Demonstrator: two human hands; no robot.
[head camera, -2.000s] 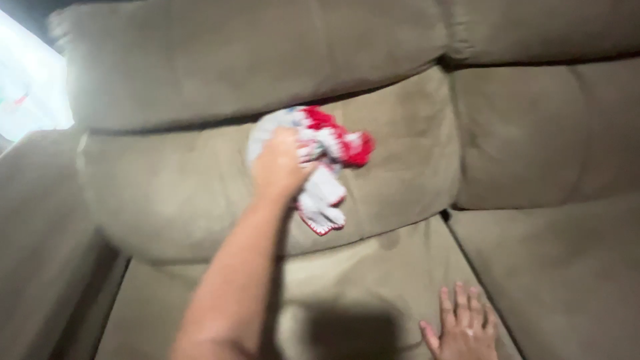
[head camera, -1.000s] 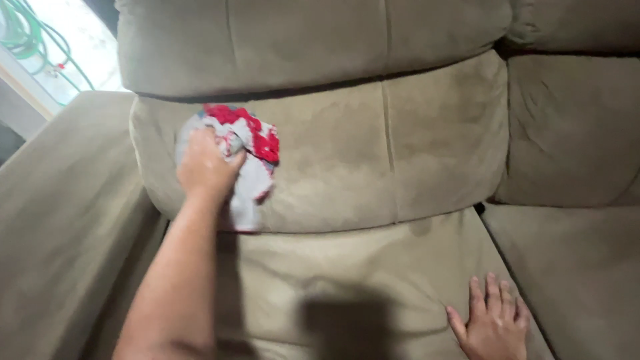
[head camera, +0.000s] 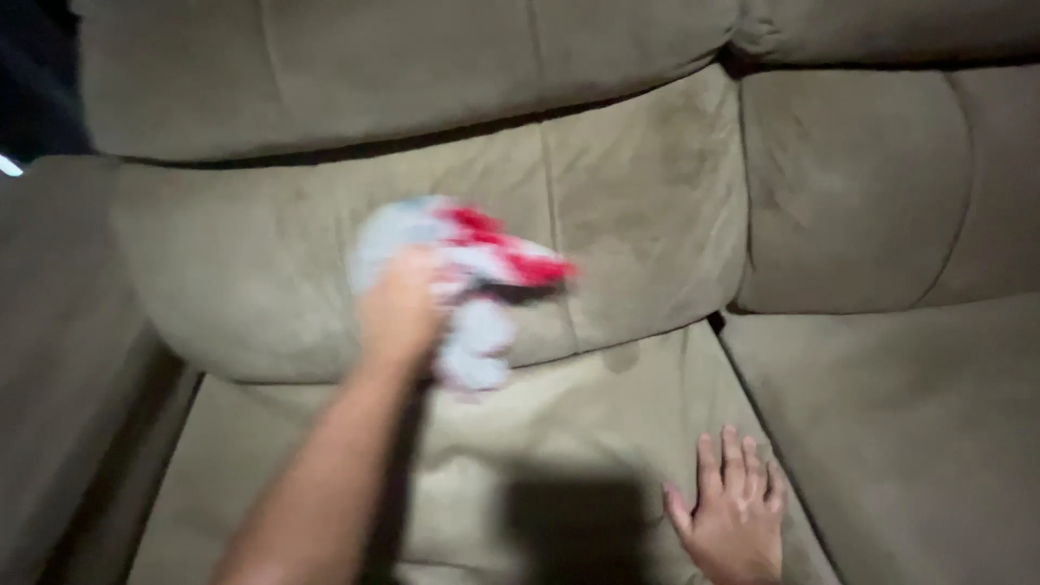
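My left hand (head camera: 404, 296) is closed on a bunched white and red cloth (head camera: 479, 260), blurred by motion, in front of the lower back cushion (head camera: 650, 211) of a beige upholstered sofa. One part of the cloth hangs down toward the seat, and a red-edged part sticks out to the right. My right hand (head camera: 735, 508) lies palm down with fingers spread on the seat cushion (head camera: 585, 422), near its right seam, holding nothing. My left fingertips are hidden by the cloth and blur.
A sofa armrest (head camera: 73, 325) rises at the left. Above is the upper back cushion (head camera: 390, 73). On the right, across a dark gap, are the neighbouring seat (head camera: 910, 406) and back cushion (head camera: 853, 187). A dark shadow falls on the seat between my arms.
Since one second ago, my left hand has moved the cloth to the right along the back cushion. My right hand still rests on the seat. The view has shifted.
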